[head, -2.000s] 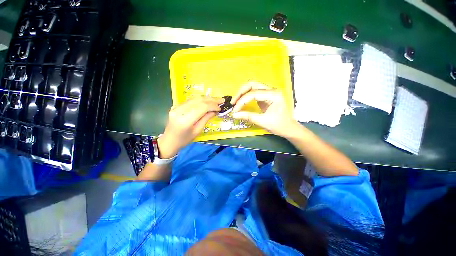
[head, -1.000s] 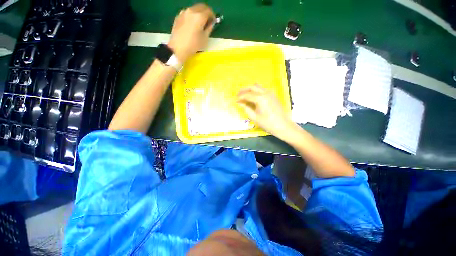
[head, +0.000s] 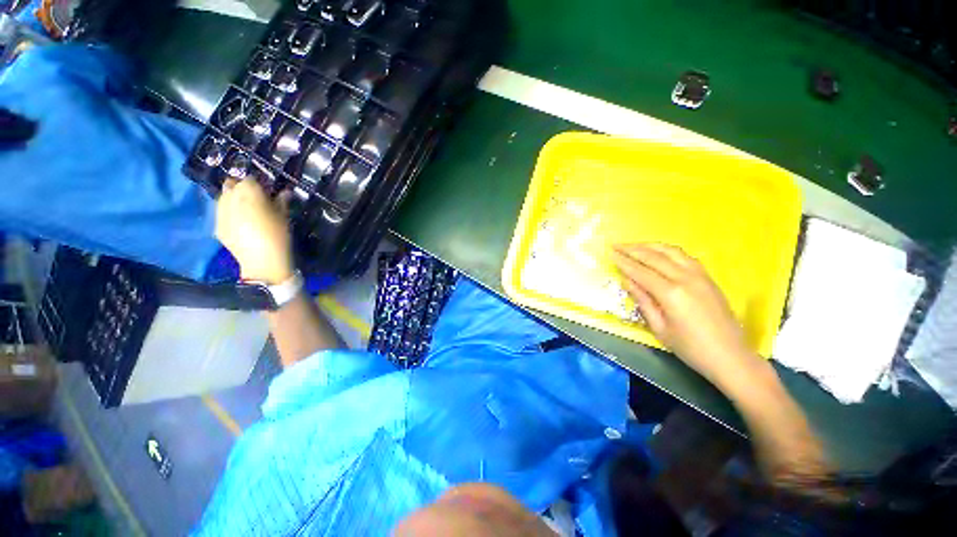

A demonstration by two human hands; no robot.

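Note:
My left hand (head: 252,226) is at the near edge of the black blister tray (head: 334,134), fingertips at a corner pocket. Silver-rimmed housings (head: 304,40) lie in several pockets. Whether these fingers hold a housing cannot be told. My right hand (head: 677,304) is palm down over the shallow yellow tray (head: 724,189), with curved fingers close to the tiny pale parts (head: 567,252) scattered in its left and near side. Its fingertips are too blurred to tell whether they pinch a part.
Housings stand spaced on the green belt (head: 588,52), one at the far side (head: 690,90). White sheets (head: 848,304) lie right of the yellow tray. Another person's blue sleeve (head: 115,178) reaches in at left. A dark-and-white box (head: 194,351) stands on the floor.
The view has swung left. My left hand has moved from the belt beyond the yellow tray to the black tray. My right hand stays over the yellow tray.

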